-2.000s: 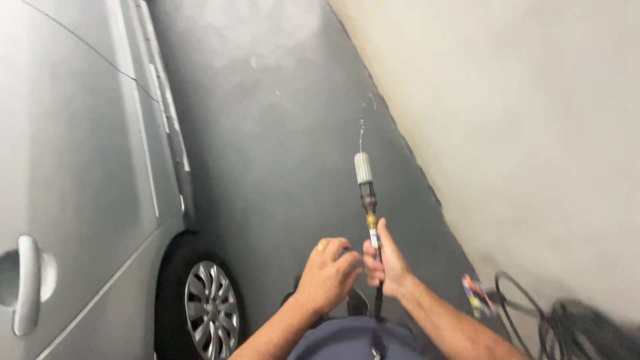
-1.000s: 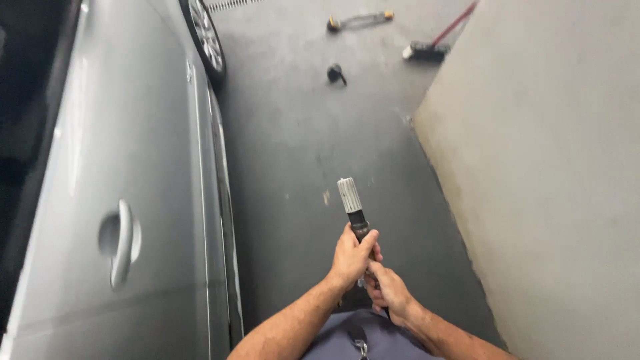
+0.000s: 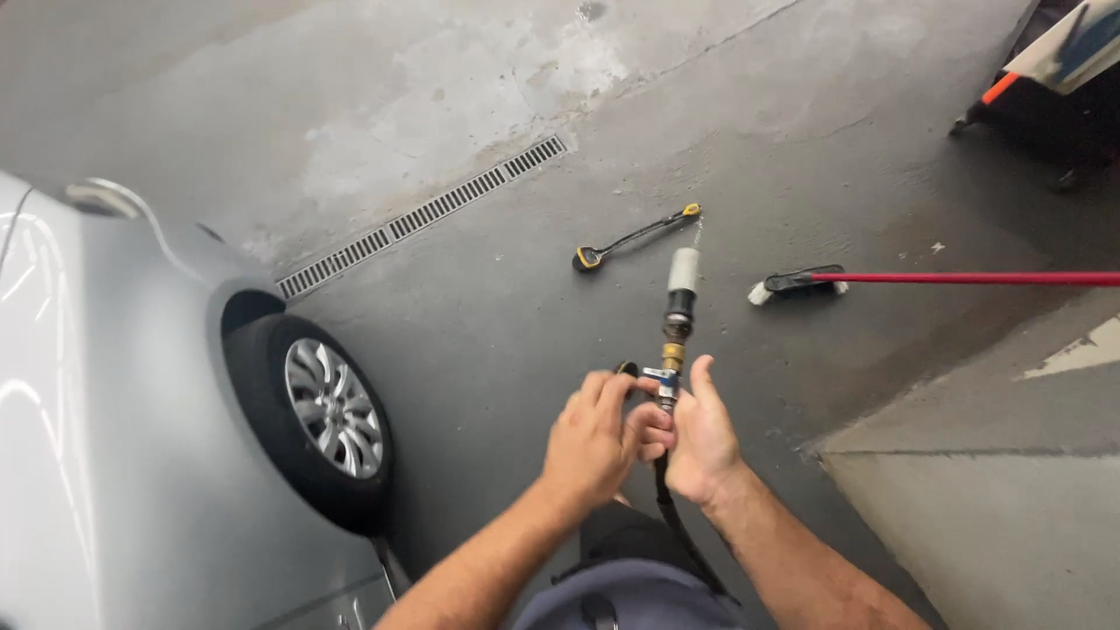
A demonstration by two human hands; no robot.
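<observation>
My right hand [image 3: 704, 437] holds a hose nozzle [image 3: 680, 306] by the hose end just below its valve, thumb raised. The nozzle has a pale ribbed tip, a dark body and a brass coupling [image 3: 672, 356]. Below the coupling sits a small ball valve [image 3: 667, 382] with a blue handle. A thin trickle of water leaves the tip. My left hand [image 3: 595, 437] is at the valve's left side with its fingers bent; whether they grip the valve handle is not clear. The black hose [image 3: 672, 516] runs down past my waist.
A silver car [image 3: 149, 394] with its wheel [image 3: 332, 407] stands at the left. On the floor are a drain grate [image 3: 437, 206], a black and yellow tool [image 3: 634, 234] and a push broom [image 3: 801, 279] with a red handle. A wall [image 3: 989, 516] is at lower right; dark equipment [image 3: 1059, 131] stands at upper right.
My left hand was around the nozzle's lower body one second ago and is now lower, beside the valve. Water shows at the tip now. The view has swung toward the drain and broom.
</observation>
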